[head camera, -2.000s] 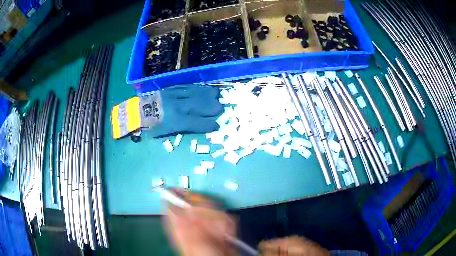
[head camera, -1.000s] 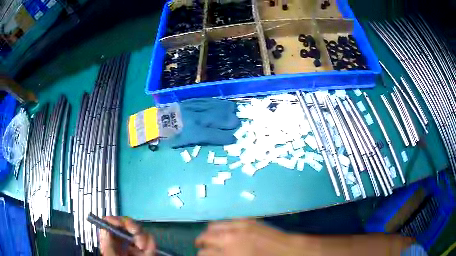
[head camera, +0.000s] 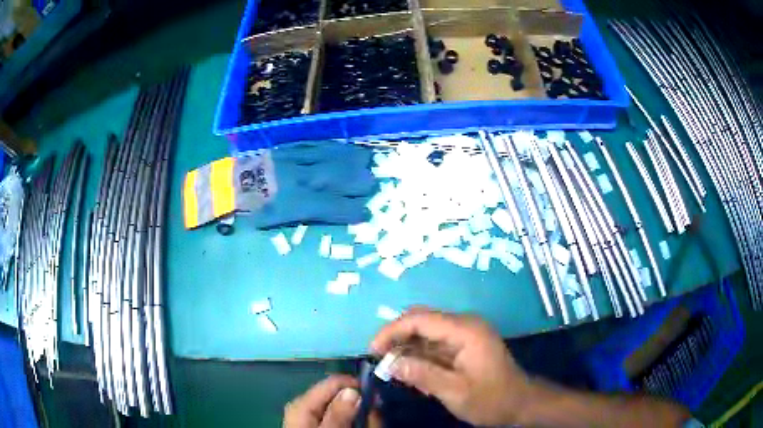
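Observation:
My right hand [head camera: 456,364] is at the bench's front edge, its thumb and fingers pinching a white shim [head camera: 386,366]. My left hand [head camera: 326,405] is lower and to the left, cut off by the bottom edge, gripping a dark tube [head camera: 366,389]. The shim is at the tube's upper end; whether it is inside the tube is hidden by my fingers. Behind my hands lies a loose pile of white shims [head camera: 435,196], with several more scattered to its left.
A blue parts tray [head camera: 418,119] with black fittings stands behind the pile. A work glove [head camera: 314,184] lies left of the pile. Metal tubes lie at left [head camera: 125,276], beside the shims [head camera: 586,234] and at far right [head camera: 711,125]. A blue crate [head camera: 711,368] is at lower right.
My left hand has moved right with the tube, which now stands more upright. My right hand now pinches a white shim at the tube's end. One shim near the bench's front edge is gone from view.

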